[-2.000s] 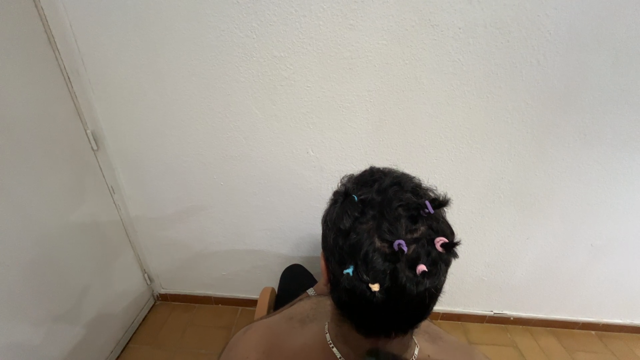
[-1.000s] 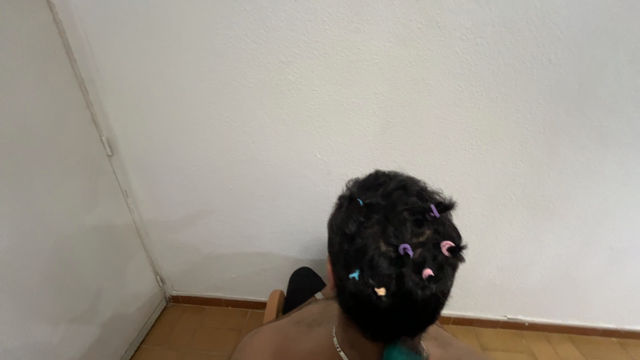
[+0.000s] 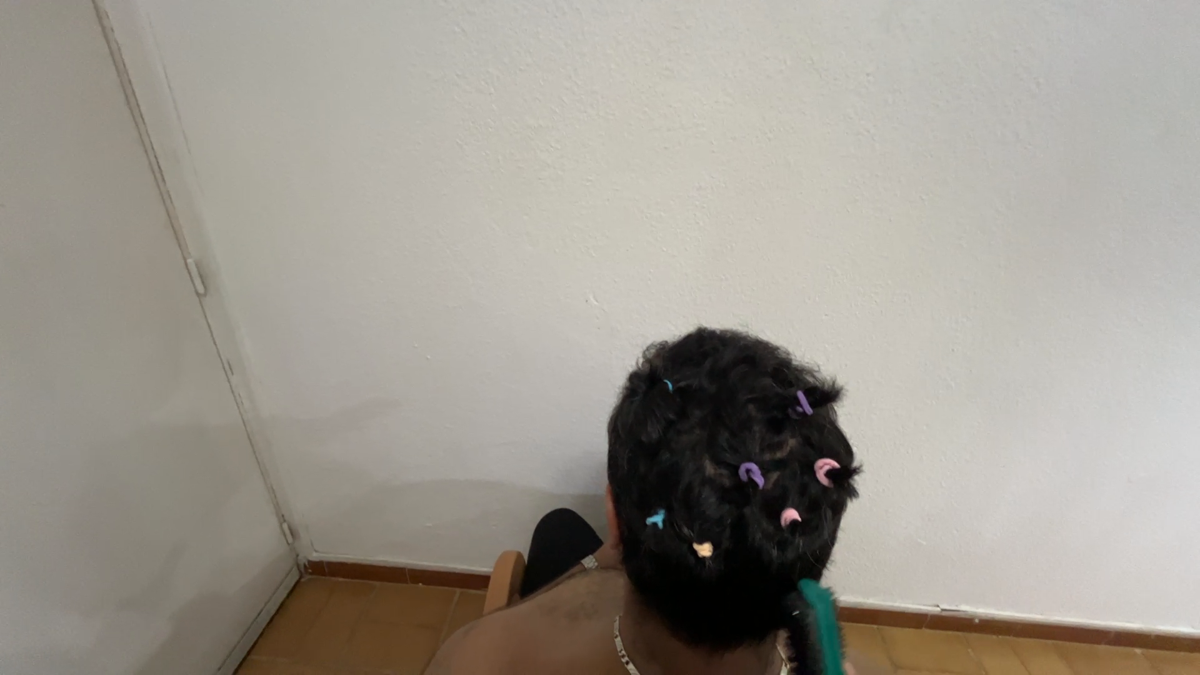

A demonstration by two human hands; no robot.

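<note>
A seated person's head of short dark curly hair (image 3: 722, 441) is seen from behind. Small elastic hair ties hold tufts of it: purple (image 3: 751, 473), pink (image 3: 825, 472), blue (image 3: 656, 518) and pale orange (image 3: 702, 549) among them. A green hairbrush (image 3: 821, 626) with dark bristles touches or nearly touches the lower right of the hair at the nape. At the bottom edge, a sliver of my right hand (image 3: 849, 667) shows beside the brush's handle end; its fingers are mostly cut off. My left hand is out of the frame.
A rough white wall (image 3: 469, 281) rises right in front of the person. On the left is a pale door (image 3: 112, 422). A wooden chair part (image 3: 504, 581) and a dark rounded shape (image 3: 561, 544) lie beside the shoulder, above a tiled floor (image 3: 366, 623).
The green brush has come up from the bottom edge to the right side of the nape. In the oldest frame it is not seen. The hair ties stay where they were.
</note>
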